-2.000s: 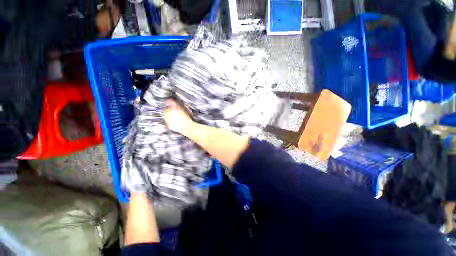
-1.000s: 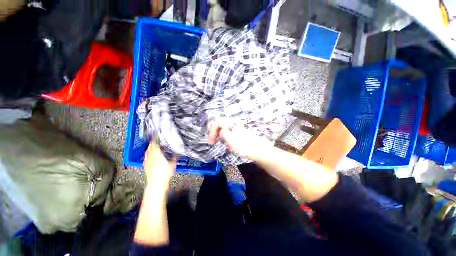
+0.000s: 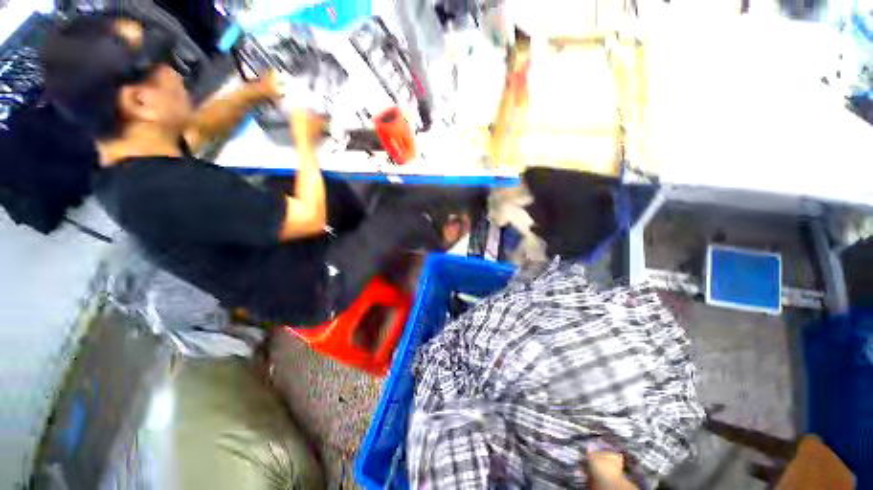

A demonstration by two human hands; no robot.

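Observation:
A large gathered heap of black, white and grey plaid garment pieces [image 3: 584, 364] lies over a blue mesh crate [image 3: 394, 412] at the bottom centre and bulges past the crate's right side. My right hand [image 3: 608, 469] is cut off by the bottom edge; its fingers are on the cloth, gripping its lower part. My left hand is not in the picture. The inside of the crate is mostly hidden under the cloth.
A person in black [image 3: 211, 211] works at a table on the left, on a red stool [image 3: 359, 330]. An olive sack [image 3: 239, 431] lies lower left. A white table [image 3: 747, 105] spans the upper right. A stool seat [image 3: 818, 469] and blue crate [image 3: 842, 383] stand right.
The view has swung up and left, bringing the seated person and tables in. The plaid heap now shows lower in the picture. My left hand has left the view.

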